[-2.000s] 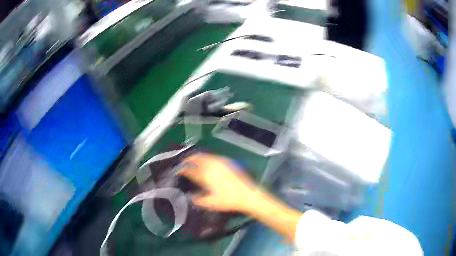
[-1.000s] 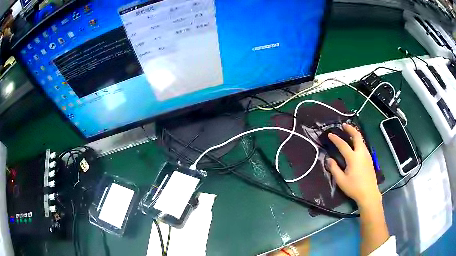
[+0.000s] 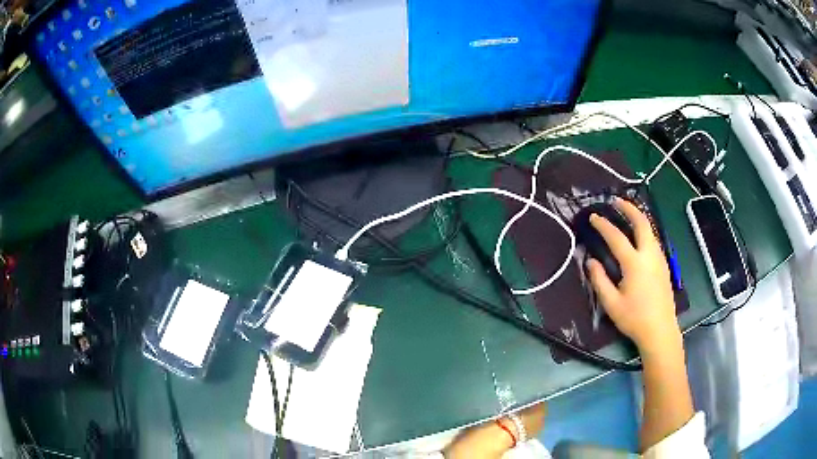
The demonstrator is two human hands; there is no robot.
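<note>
My right hand (image 3: 638,285) rests over the black computer mouse (image 3: 598,235) on the dark mouse pad (image 3: 573,309). My left forearm and wrist (image 3: 493,439), with a red band and a beaded bracelet, show at the bottom edge; the left hand's fingers cannot be made out. Two handheld devices with white screens lie on the green bench: one (image 3: 311,305) has the white USB cable (image 3: 430,195) at its top and lies partly on a white paper sheet (image 3: 313,394); the other (image 3: 193,321) lies to its left.
The monitor (image 3: 502,67) stands at the back. A black test box (image 3: 36,305) with white connectors is at left. A smartphone (image 3: 718,249), USB hub (image 3: 688,152) and blue pen (image 3: 675,264) lie right. A thick black cable (image 3: 502,314) crosses the bench. A white foam tray (image 3: 784,170) is far right.
The blurred earlier view faced the line at right; the view now faces the monitor. Since one second ago, the view has tilted down, showing more left forearm. My right hand stays on the mouse.
</note>
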